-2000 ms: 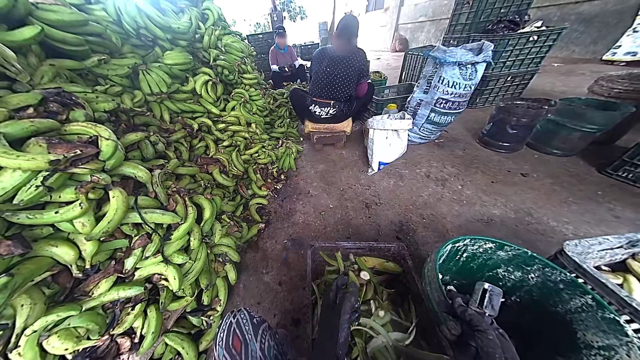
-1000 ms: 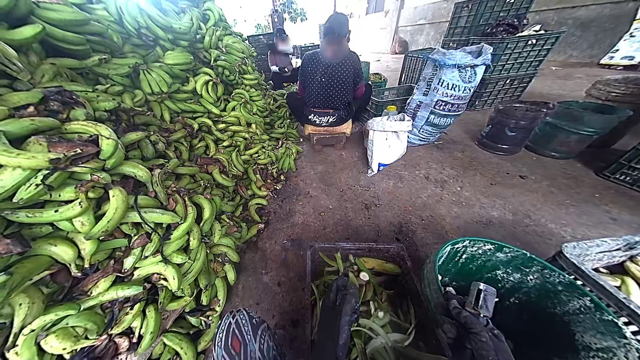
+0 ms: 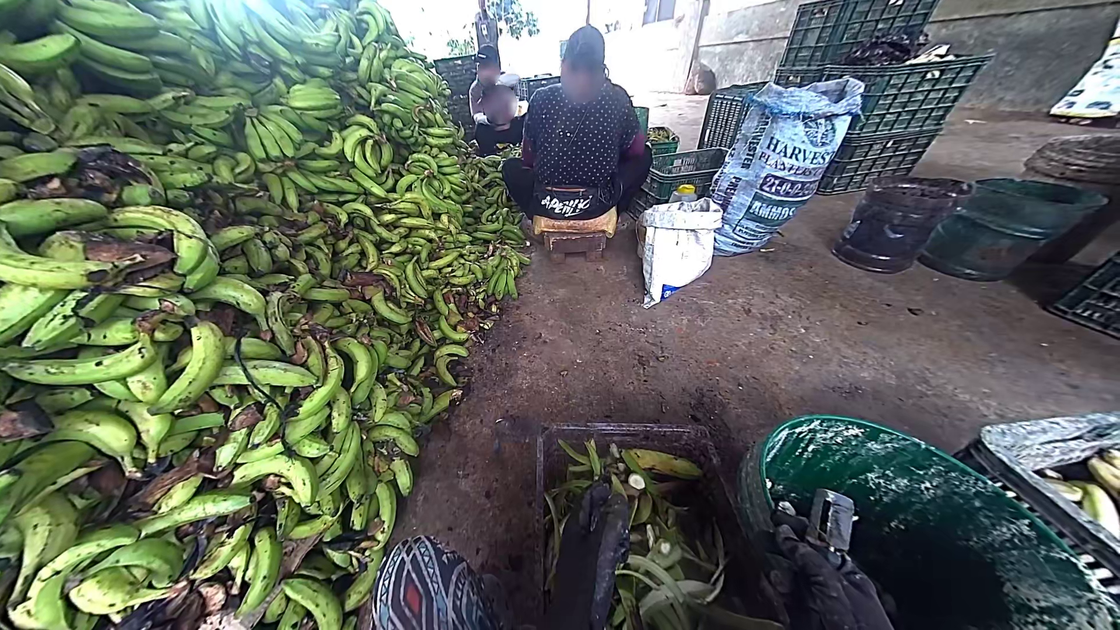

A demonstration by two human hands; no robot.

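Note:
My left hand (image 3: 593,547), in a dark glove, hangs over a dark plastic crate (image 3: 626,430) of green plantain peels (image 3: 661,560). Its palm side is out of sight, so whether it holds anything cannot be seen. In my right hand (image 3: 822,569), also in a dark glove, is a small metal peeler-like tool (image 3: 829,518), which points up at the near left side of a green plastic tub (image 3: 884,446). A green plantain piece (image 3: 663,464) lies on the peels near the crate's far edge.
Green plantains (image 3: 289,376) form a large heap at left. Ahead, a person (image 3: 582,131) sits on a low stool (image 3: 573,236), another person (image 3: 494,96) behind. White sack (image 3: 678,249), fertilizer sack (image 3: 779,166), stacked crates (image 3: 910,96) and buckets (image 3: 901,223) stand beyond. At right is a crate of peeled plantains (image 3: 1098,490).
The nearer seated person has straightened up from a lean to the right. My two hands have stayed in nearly the same places.

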